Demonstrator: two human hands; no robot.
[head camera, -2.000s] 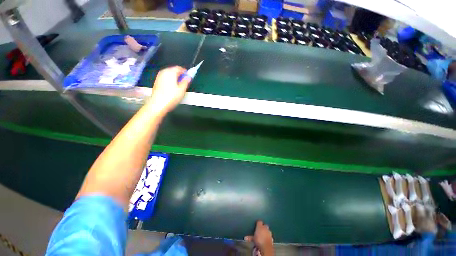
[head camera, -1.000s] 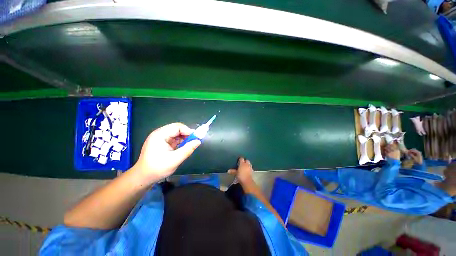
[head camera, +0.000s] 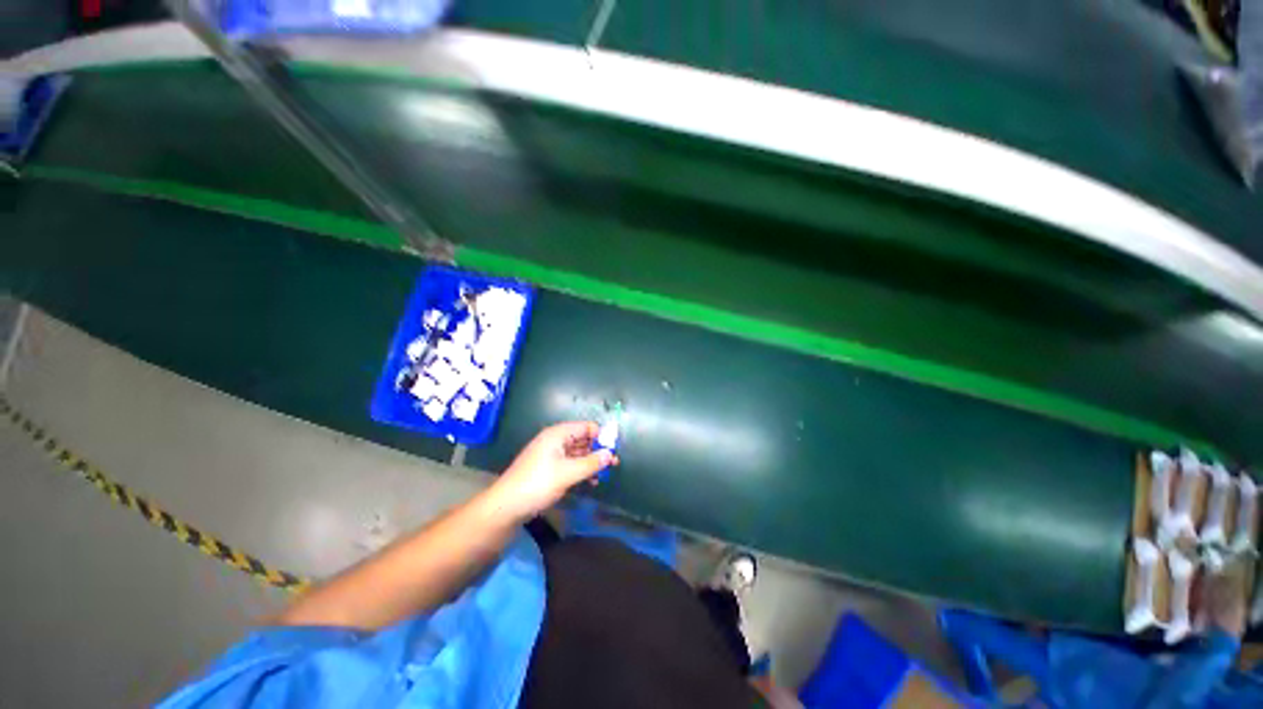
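Note:
My left hand (head camera: 547, 468) holds a small blue-and-white glue bottle (head camera: 607, 446) over the front part of the green bench, its thin greenish tip pointing up and away from me. The blue parts tray (head camera: 392, 395) lies to the left of the hand and holds a heap of small white square parts (head camera: 468, 363) with a dark slim tool among them. My right hand is not visible; the lower edge of the picture and my body leave it out of sight.
A cardboard sheet with white curved housings (head camera: 1181, 554) in two rows lies at the far right, beside a person's blue sleeve (head camera: 1136, 658). A metal-framed shelf (head camera: 776, 118) runs above the bench. A blue bin (head camera: 852, 665) stands on the floor.
The view has swung left, so the tray sits nearer the middle. My left hand with the glue bottle is lower and closer to the bench's front edge. My right hand has gone out of sight.

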